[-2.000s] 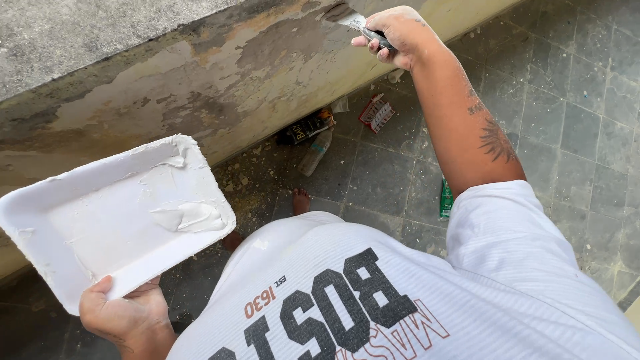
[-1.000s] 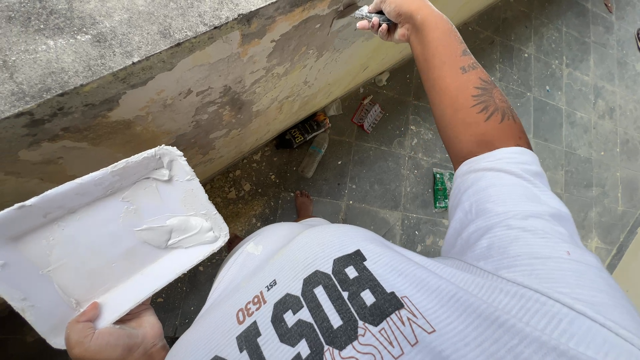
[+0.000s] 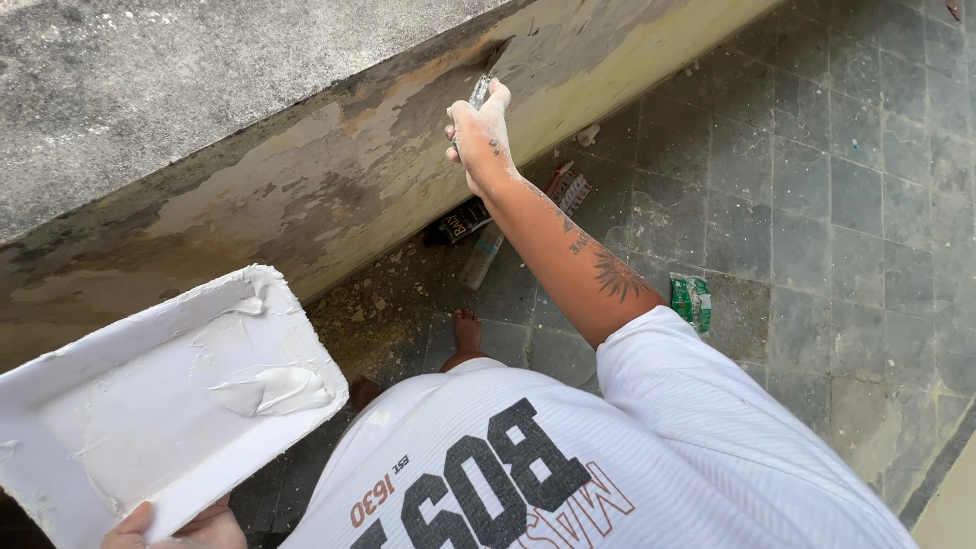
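Note:
My left hand (image 3: 179, 530) grips the lower rim of a white plastic tray (image 3: 130, 404), thumb inside and fingers beneath. A smeared mound of white paste (image 3: 274, 390) lies toward the tray's right end, with more on its rim. My right hand (image 3: 480, 126), dusted white, is closed around the handle of a putty knife (image 3: 480, 90) at the side of a low wall (image 3: 252, 187). The knife's blade is pressed near a dark recess below the wall's top edge; its tip is hard to make out. The wall's paint is patchy and peeling.
The wall's rough concrete top (image 3: 191, 84) runs diagonally at upper left. On the grey tiled floor (image 3: 747, 198) lie a dark package (image 3: 456, 223), a clear plastic bottle (image 3: 482, 255), a red and white packet (image 3: 568, 189) and a green packet (image 3: 691, 302). My bare foot (image 3: 467, 332) stands near the wall.
My right hand has moved left and down along the wall with the putty knife, and its wrist has turned. The left hand still holds the tray.

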